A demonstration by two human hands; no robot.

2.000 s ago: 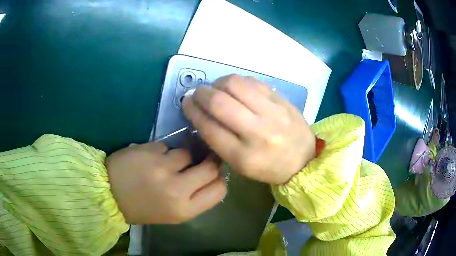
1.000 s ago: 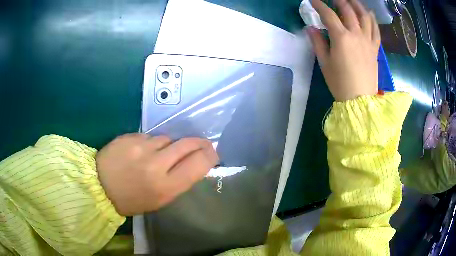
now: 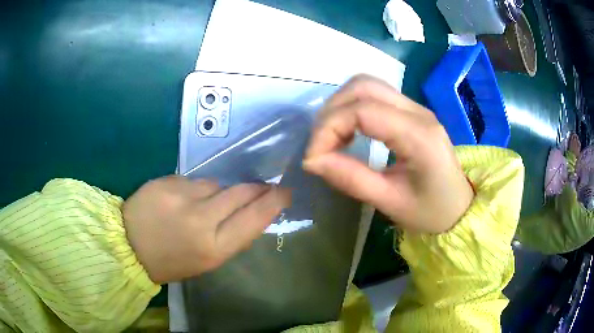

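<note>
A grey tablet [image 3: 260, 273] lies rear side up, with two lens circles in the camera module [image 3: 213, 112] at its upper left corner. Clear protective film [image 3: 264, 143] shows a diagonal fold line and bright glare below the module. My left hand [image 3: 205, 227] lies over the tablet's left part, its curled fingers on the folded film. My right hand [image 3: 397, 156] is above the tablet's right side, thumb and forefinger curved with tips close together. It is blurred, and I cannot tell if anything is between the tips. A white sheet [image 3: 286, 42] lies under the tablet.
A blue bin [image 3: 449, 97] with black bits stands right of the sheet. A crumpled white wipe [image 3: 402, 21] lies at the top. A translucent bottle [image 3: 472, 14] and brown tub [image 3: 514, 49] stand at the upper right. Another person's sleeve [image 3: 557, 221] and a pink fan [image 3: 560, 172] are at the right edge.
My right hand left the camera module, went to the white wipe at the upper right, and is now back over the tablet; the wipe lies loose. My left hand stays on the film.
</note>
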